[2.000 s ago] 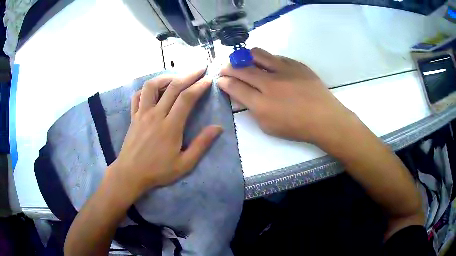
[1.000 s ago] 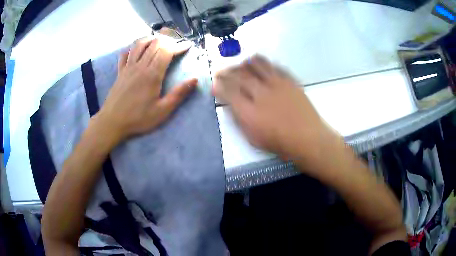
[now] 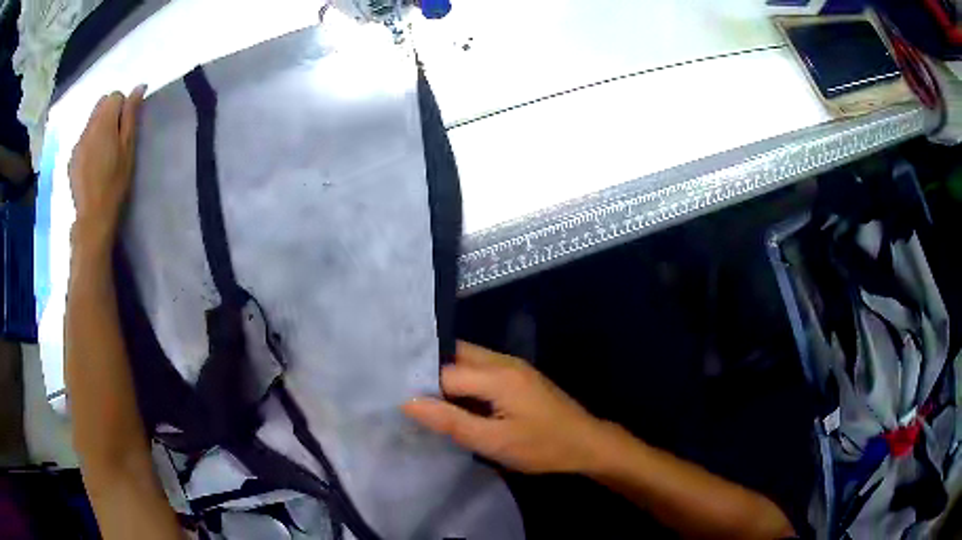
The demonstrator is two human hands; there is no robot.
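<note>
A grey garment panel [image 3: 327,211] with dark seam strips lies on the white table, its top edge at the sewing machine's needle area [image 3: 392,19], and hangs over the front edge onto the lap. A dark strip [image 3: 441,200] shows along its right edge. My right hand [image 3: 506,411] holds that right edge low down, below the table edge, thumb on the grey side. My left hand [image 3: 103,158] is at the panel's far left edge; its fingertips are together, and whether they grip the cloth is unclear.
A blue knob [image 3: 435,8] is at the top edge. A dark-screened device [image 3: 844,55] lies at the right, with red handles or cord beside it. Ruler tape [image 3: 675,195] runs along the table edge. A tied bundle of grey and black pieces [image 3: 897,369] hangs at right; more pieces [image 3: 264,519] lie below left.
My left hand has moved from near the needle to the panel's left edge. My right hand has moved down to the panel's lower right edge, where dark cloth now shows. The view has tilted down.
</note>
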